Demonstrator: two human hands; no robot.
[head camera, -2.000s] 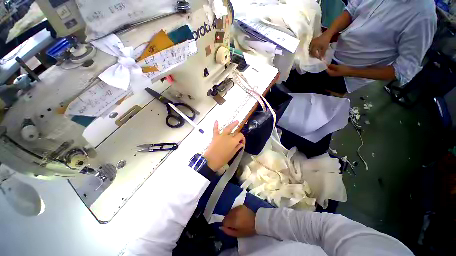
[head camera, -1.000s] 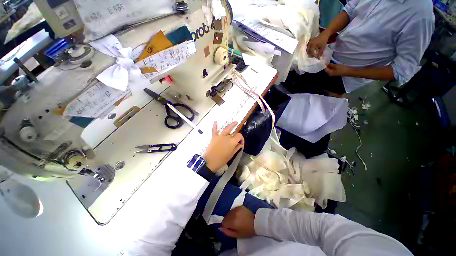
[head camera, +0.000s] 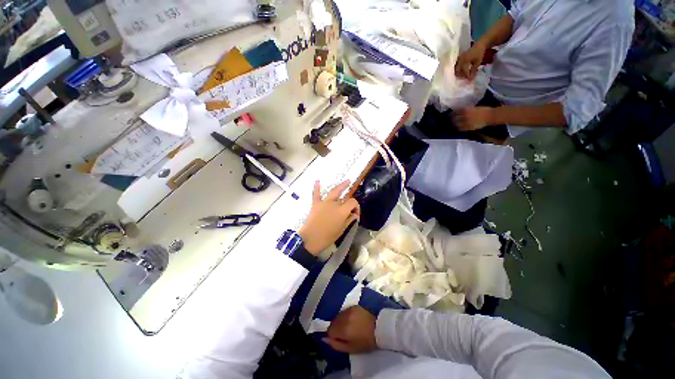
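Note:
My left hand (head camera: 327, 222), with a band at the wrist, lies on the white tabletop at its wooden edge, fingers spread. A cream fabric strip (head camera: 323, 287) runs from beside this hand down over my lap to my right hand. Whether my left hand grips it is hidden. My right hand (head camera: 352, 329) is closed at my lap, with white fabric showing at its fingers. A heap of cream strips (head camera: 403, 260) lies beside my lap, right of the strip.
The white sewing machine (head camera: 244, 81) bears papers and a white bow (head camera: 183, 100). Black scissors (head camera: 255, 172), a white pen (head camera: 270, 176) and snips (head camera: 235, 220) lie by it. A measuring tape (head camera: 385, 153) hangs over the edge. A white sheet (head camera: 462, 172) lies near another person (head camera: 551, 63) handling fabric.
My hands and the strip show no clear change. The other person's lower hand has moved left, away from the upper hand.

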